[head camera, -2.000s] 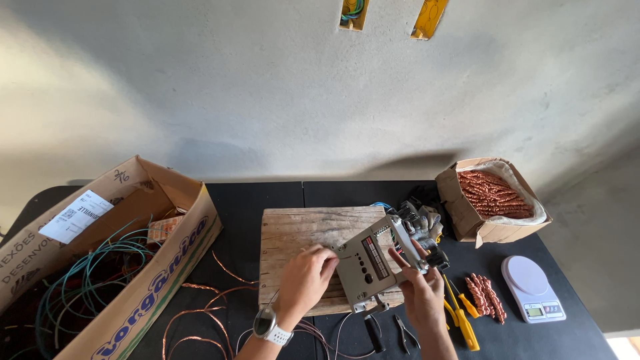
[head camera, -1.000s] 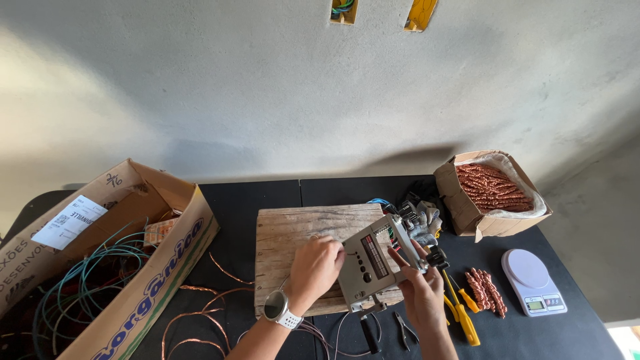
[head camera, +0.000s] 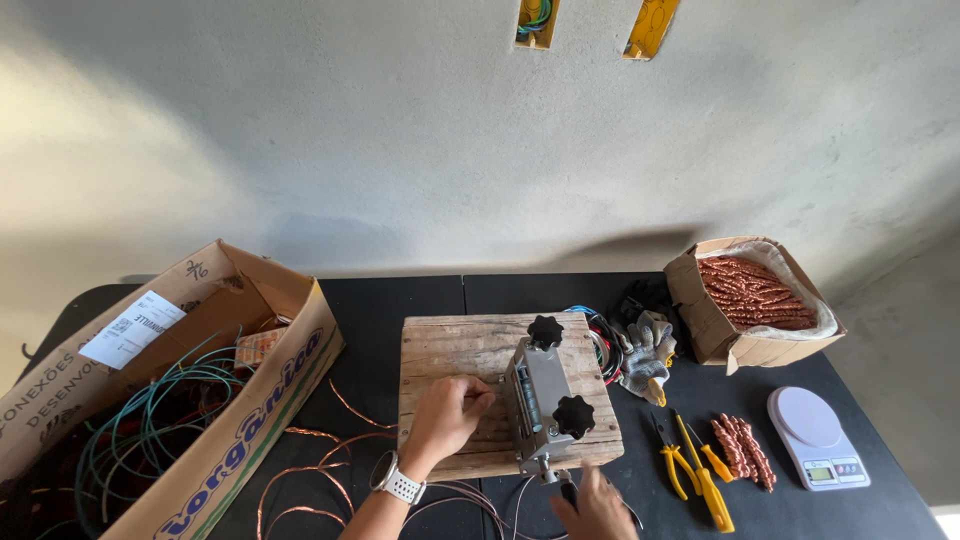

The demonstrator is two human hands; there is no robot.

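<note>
A metal wire stripping machine (head camera: 541,397) with black star knobs stands upright on a wooden board (head camera: 435,345). Just left of it is my left hand (head camera: 450,416), thumb and fingertips pinched together; whether a wire lies between them cannot be made out. My right hand (head camera: 594,510), partly blurred, is at the black crank handle (head camera: 569,491) below the machine, its fingers around the grip. Bare copper strands (head camera: 315,469) and thin insulated wires (head camera: 465,495) lie on the black table near the board's front edge.
At left, a large cardboard box (head camera: 247,442) holds green and dark wires. Cable coils (head camera: 606,345), work gloves (head camera: 646,356), pliers (head camera: 679,461), screwdrivers (head camera: 712,495), twisted copper bundles (head camera: 744,450) and a kitchen scale (head camera: 817,442) sit at right. A smaller box (head camera: 739,349) contains copper bundles.
The machine, earlier tilted in my right hand, now stands upright on the board. My right hand has moved down to the crank handle. My left hand remains left of the machine.
</note>
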